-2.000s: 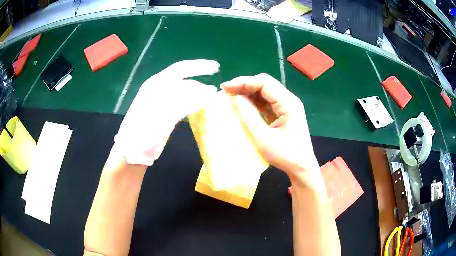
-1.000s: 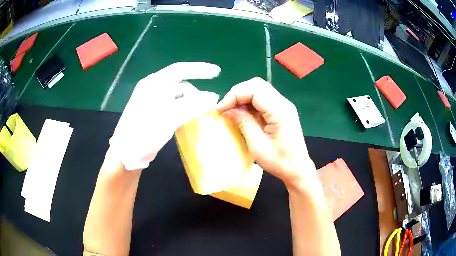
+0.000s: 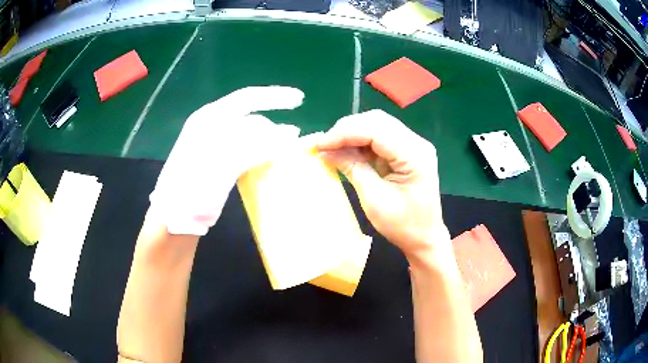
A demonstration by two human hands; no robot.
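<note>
A pale yellow label sheet (image 3: pixel 302 220), overexposed to white in its middle, hangs from both hands above the black mat. Its lower end looks folded, with an orange-yellow flap at the bottom right. My left hand (image 3: pixel 220 156), in a white glove, holds the sheet's upper left edge, with the index finger stretched out above it. My right hand (image 3: pixel 387 177), bare, pinches the sheet's top right corner between thumb and fingertips. Whether a small label is at the fingertips cannot be told.
Green belt (image 3: pixel 249 60) beyond the mat carries red pads (image 3: pixel 403 81), a dark box (image 3: pixel 60 105) and a pale-bottomed box (image 3: pixel 501 154). White strips (image 3: pixel 65 241) and a yellow folded sheet (image 3: pixel 25 204) lie left. Right: speckled red pad (image 3: pixel 484 266), tape roll (image 3: pixel 574 205), scissors (image 3: pixel 566 344).
The belt's pads and boxes have shifted left. The sheet's lower end has swung left and its face has opened towards me. Both hands keep hold of it. Another pale box shows at the far right.
</note>
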